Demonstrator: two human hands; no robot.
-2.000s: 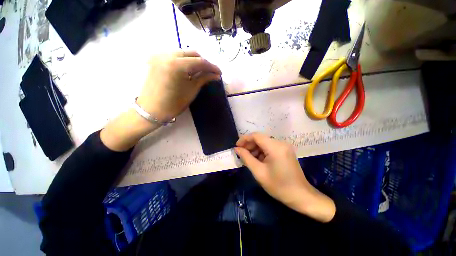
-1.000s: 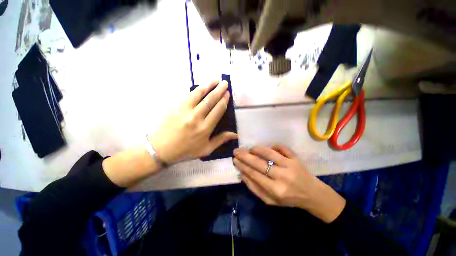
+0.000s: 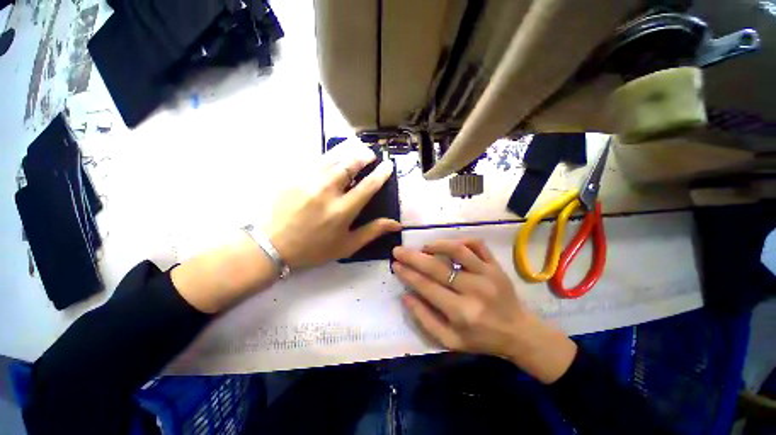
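Note:
A black cut piece (image 3: 379,208) lies on the table, its far end at the presser foot and needle area (image 3: 387,146) of the sewing machine (image 3: 383,68). My left hand (image 3: 328,208) lies flat on the piece and holds it down, thumb spread toward its right edge; it hides much of the piece. My right hand (image 3: 468,297) is at the piece's near right corner, fingertips on the edge with a small dark bit at them. The needle tip cannot be made out.
A stack of black pieces (image 3: 58,217) is at the left, a looser black pile (image 3: 174,51) at the back left. Yellow-and-red scissors (image 3: 587,200) and black strips (image 3: 532,189) lie at the right. Blue crates (image 3: 681,365) are below the table.
My left hand has gone from gripping the piece's far end to lying flat on it. The piece is now under the needle area. The view has shifted, showing more of the machine head.

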